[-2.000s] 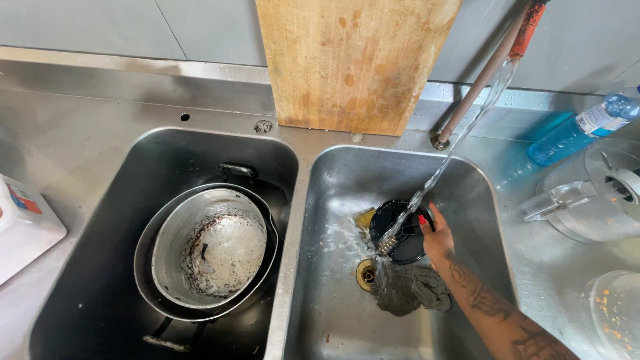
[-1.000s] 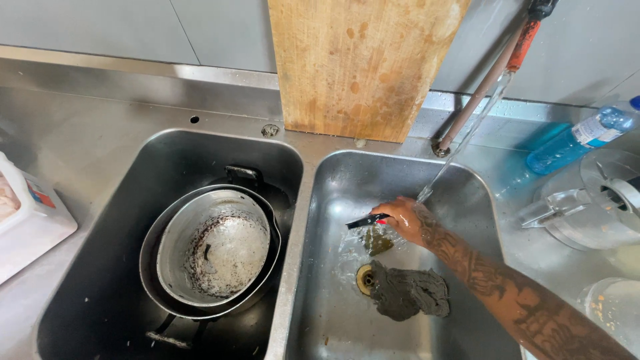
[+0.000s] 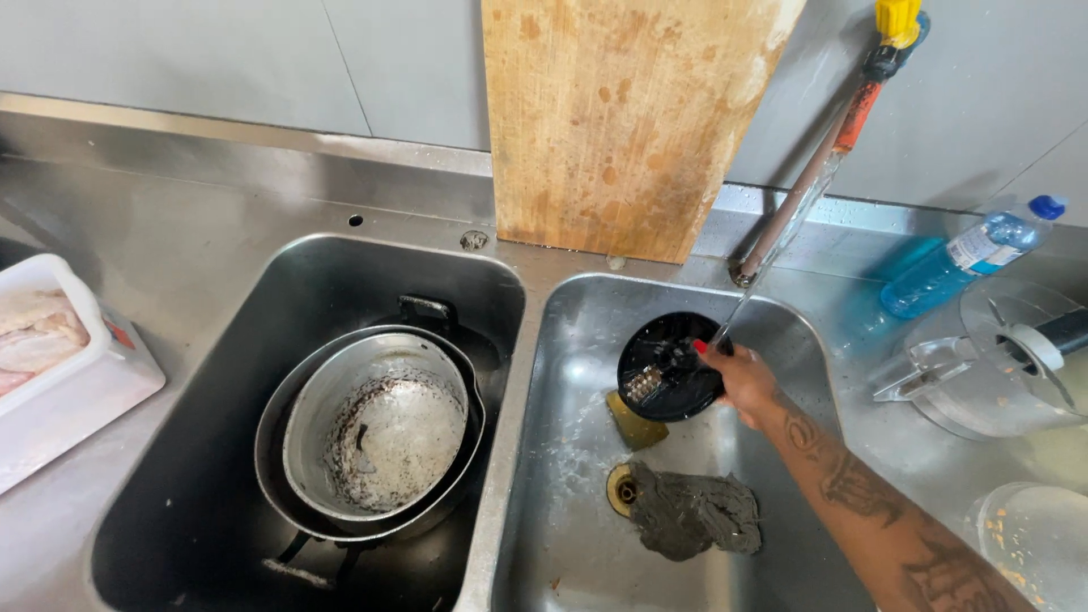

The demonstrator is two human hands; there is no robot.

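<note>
My right hand (image 3: pixel 741 381) grips the rim of a round black plastic part (image 3: pixel 671 365) with a small metallic-looking insert, tilted over the right basin (image 3: pixel 578 425). Water (image 3: pixel 778 242) runs from the orange end of a tap (image 3: pixel 858 115) onto it near my thumb. A yellowish sponge (image 3: pixel 637 422) lies partly under the part. Below it, a grey wet cloth (image 3: pixel 697 514) lies beside the brass-coloured drain (image 3: pixel 623 490). My left hand is not in view.
Stacked metal pots (image 3: pixel 378 425) sit in the left basin (image 3: pixel 195 476). A wooden board (image 3: pixel 620 127) leans on the wall. A blue-liquid bottle (image 3: pixel 965 259), a clear processor bowl (image 3: pixel 986 374) and another clear container (image 3: pixel 1033 544) stand right; a white tub (image 3: pixel 93 382) of raw meat stands left.
The black part was edge-on in my right hand a second ago; now its round face shows. The hand is a little lower and further right over the basin.
</note>
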